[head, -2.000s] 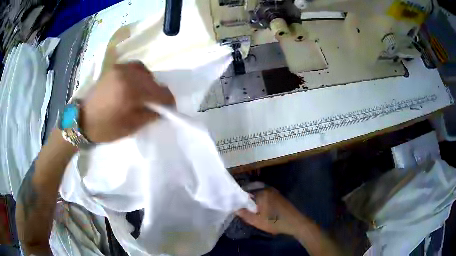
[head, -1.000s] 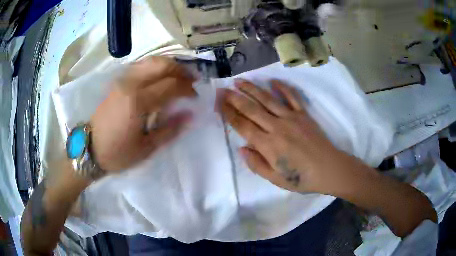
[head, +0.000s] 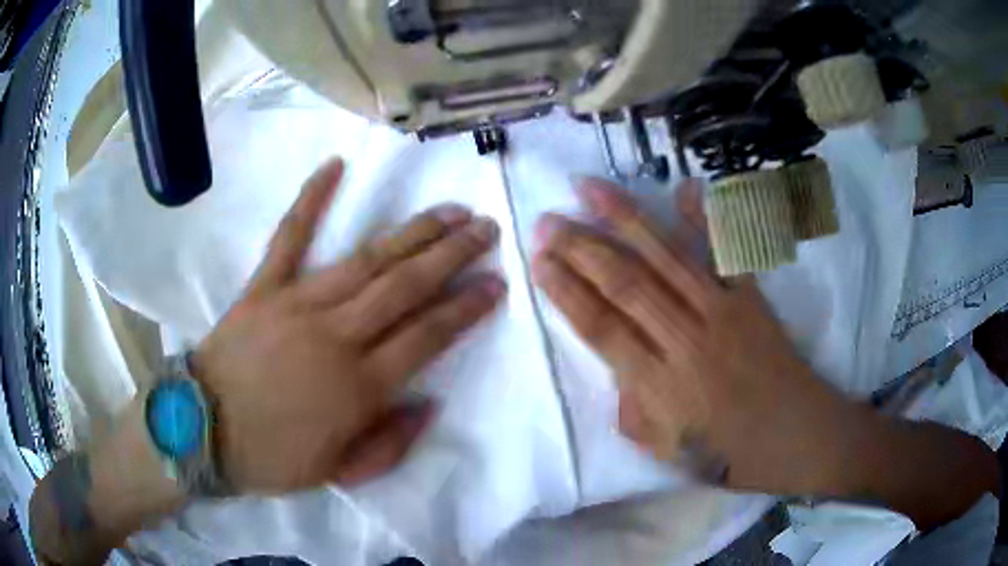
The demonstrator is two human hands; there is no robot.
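Note:
White fabric [head: 442,486] lies spread under the machine head, with a thin straight seam [head: 538,321] running down between my hands from the small dark presser foot [head: 491,140]. My left hand [head: 332,354], with a turquoise-faced watch, lies flat on the cloth left of the seam, fingers spread. My right hand [head: 685,332] lies flat on the cloth right of the seam, fingers pointing up towards the machine, slightly blurred. Neither hand grips anything. The needle plate is hidden under the cloth.
The cream sewing machine head [head: 310,44] fills the top. A black rod [head: 166,111] hangs at upper left. Ribbed tension knobs [head: 752,221] stand close above my right hand. Printed ruler marks [head: 951,293] show at the right. White cloth [head: 846,536] lies at lower right.
The cloth was first held loose over the table edge, then laid under the machine. Both hands now rest flat beside the seam. The view has moved closer to the machine head.

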